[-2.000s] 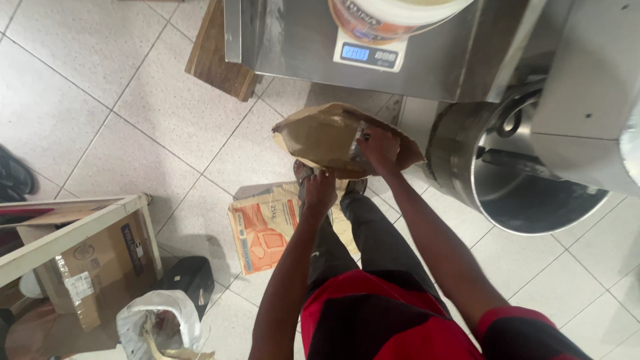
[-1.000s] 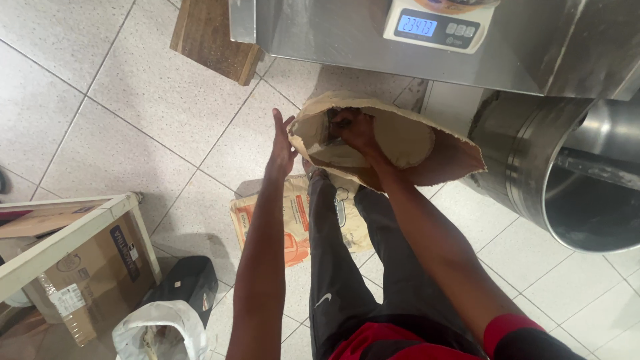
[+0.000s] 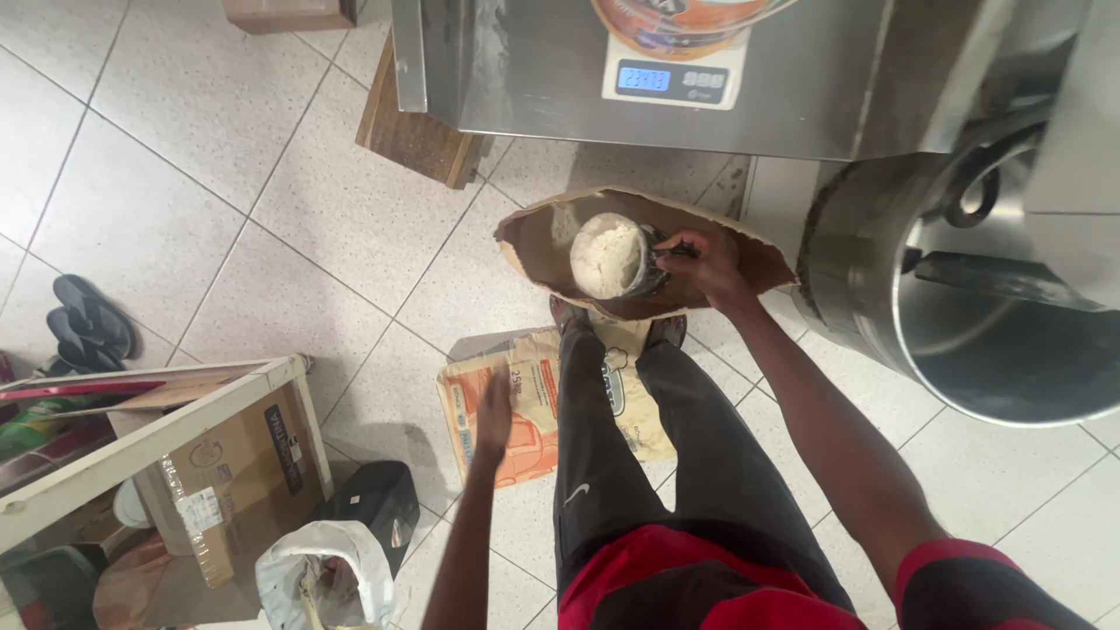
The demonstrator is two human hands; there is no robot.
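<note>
My right hand [image 3: 700, 262] grips the handle of a scoop or jug [image 3: 649, 271] over the mouth of an open brown paper sack [image 3: 752, 249]. White powder [image 3: 612, 255], like flour, fills the vessel in a heap. To the lower left, my left hand [image 3: 496, 411] hangs free of the sack, holding nothing, its fingers blurred. Above the sack, a digital kitchen scale [image 3: 674, 80] with a lit display stands on a steel table, carrying a tub [image 3: 674, 26] with an orange label.
The steel table's edge [image 3: 612, 142] runs above the sack. At right stands a large steel mixer bowl [image 3: 1006, 367] with a dark arm inside. A printed paper sack [image 3: 516, 437] lies flat under my feet. At lower left are a lined bin [image 3: 271, 569], a cardboard box [image 3: 254, 472] and a white-framed shelf [image 3: 175, 420].
My right hand has come up from inside the sack with the vessel of powder now showing. My left hand has left the sack's rim and moved down.
</note>
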